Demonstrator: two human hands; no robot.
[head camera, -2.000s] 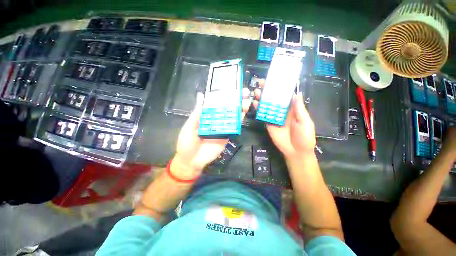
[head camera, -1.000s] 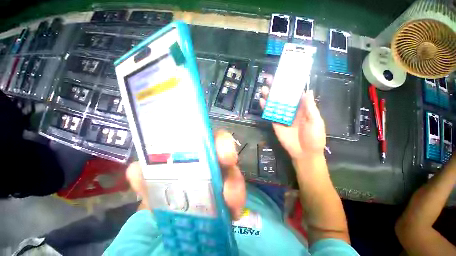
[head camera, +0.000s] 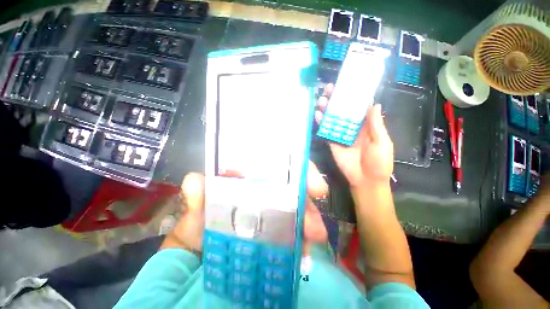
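Note:
A keypad phone (head camera: 253, 205) with blue edge and keys and a bright white screen is held upright close to the camera. My left hand (head camera: 194, 202) grips it by its sides, with fingers showing at both edges. A second keypad phone (head camera: 354, 90), its screen washed out white, lies tilted in my right hand (head camera: 365, 151), farther off over the clear tray (head camera: 416, 158). The near phone hides much of the left palm and the bench behind it.
Trays of phones with black backs (head camera: 142, 117) stand at left. Dark-screen phones (head camera: 410, 57) lie at the back. A fan (head camera: 515, 57), white round object (head camera: 463, 81), red marker (head camera: 451, 130) and red pen (head camera: 459, 163) are at right. Another person's arm (head camera: 512, 247) is at far right.
My left hand has brought its phone up close to the camera, then turned it more upright and slightly right. My right hand has stayed nearly still with its phone.

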